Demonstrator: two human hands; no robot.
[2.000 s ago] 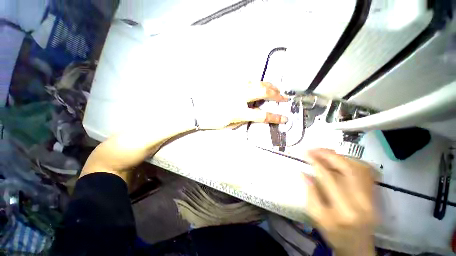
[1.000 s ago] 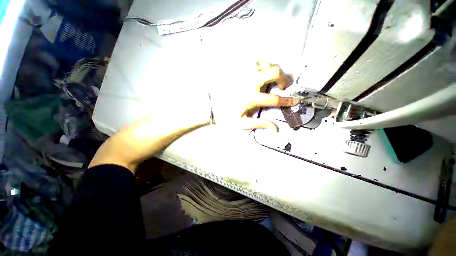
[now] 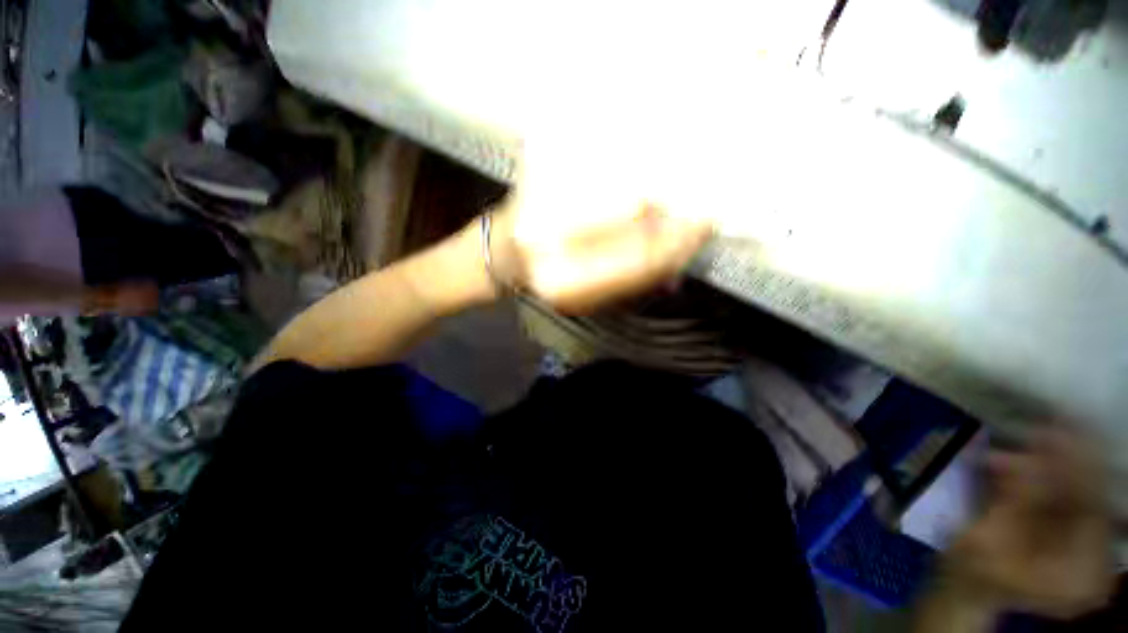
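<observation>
My left hand (image 3: 606, 254) is at the front edge of the white machine table (image 3: 915, 247), partly washed out by glare. Its fingers stretch to the right over the edge, and nothing shows clearly in it. A layered stack of brown-beige cut pieces (image 3: 649, 339) lies just below the hand, under the table edge. My right hand (image 3: 1033, 526) is blurred and dark at the lower right, beside the table's front edge. I cannot tell if it holds anything. The needle area is not clearly in view.
Dark bits (image 3: 950, 115) lie on the table at the upper right. A blue crate (image 3: 866, 563) stands below the table. Fabric piles and a blue-and-white striped sack (image 3: 161, 371) are at the left. Another person's arm (image 3: 43, 266) reaches in at the far left.
The view has tipped down towards my lap. My left hand has left the needle area and come to the table's front edge. My right hand has come back into view at the lower right.
</observation>
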